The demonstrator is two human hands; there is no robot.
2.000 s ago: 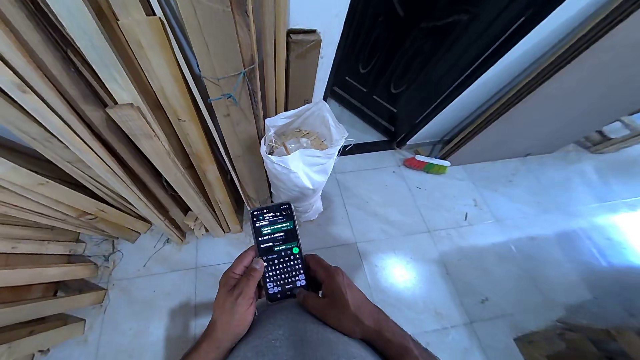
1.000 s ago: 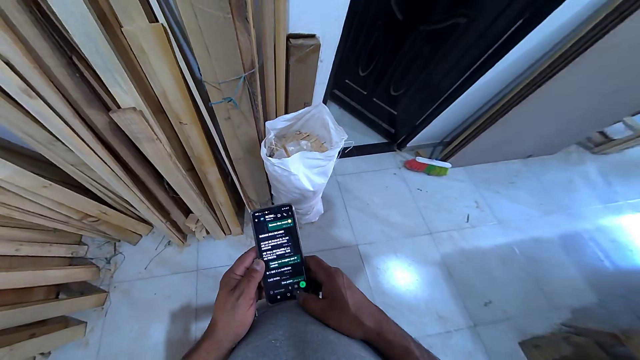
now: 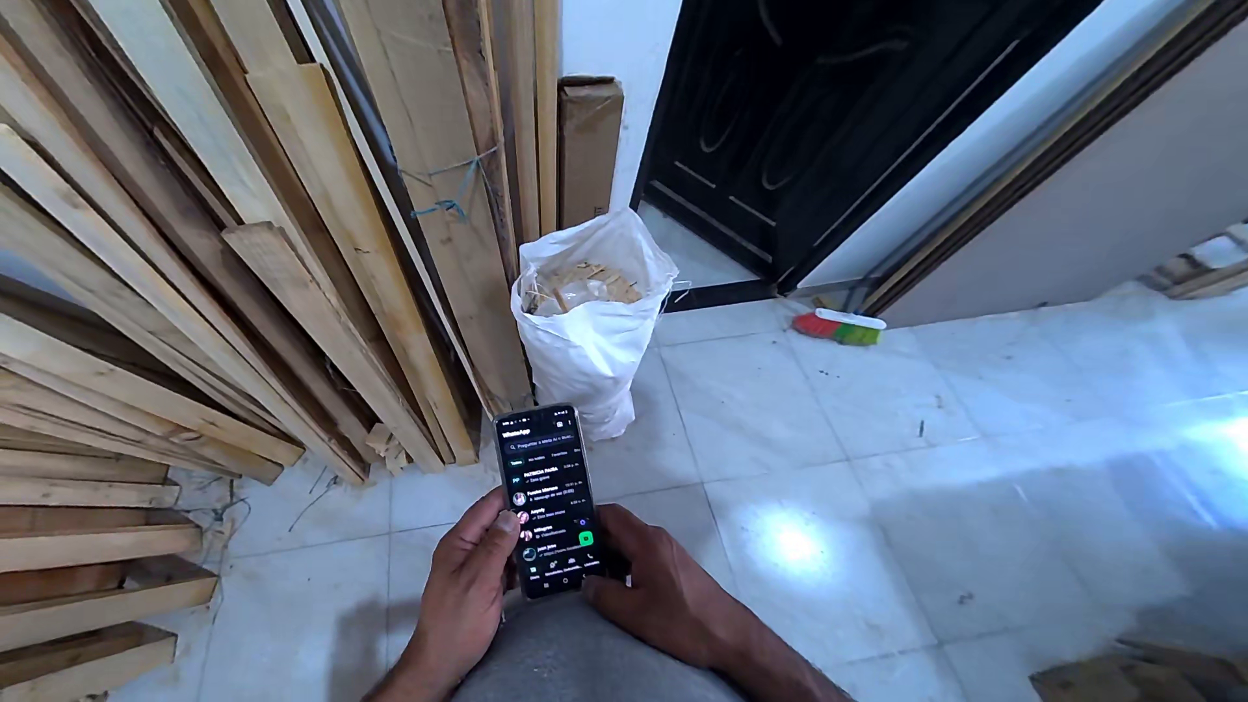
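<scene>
A dark smartphone (image 3: 548,502) stands upright between my two hands, low in the middle of the view, its lit screen showing a list with small round pictures. My left hand (image 3: 471,575) grips its left edge, thumb near the screen's side. My right hand (image 3: 658,585) holds the lower right edge, with the thumb at the bottom corner; its other fingers are partly hidden behind the phone. Just beyond the phone is a white woven sack (image 3: 590,351) holding wood scraps (image 3: 609,283) and some clear plastic. Grey cloth (image 3: 595,653) shows below my hands.
Wooden boards (image 3: 341,244) lean on the left, more lying stacked below. A long cardboard box (image 3: 588,146) stands behind the sack near a black door (image 3: 780,117). A red, white and green broom head (image 3: 840,328) lies on the tiled floor (image 3: 760,400). Brown material (image 3: 1141,673) lies bottom right.
The phone's screen has gone from a chat with a keyboard, to the chat without the keyboard, to a list of chats. Both hands have stayed on the phone in about the same place.
</scene>
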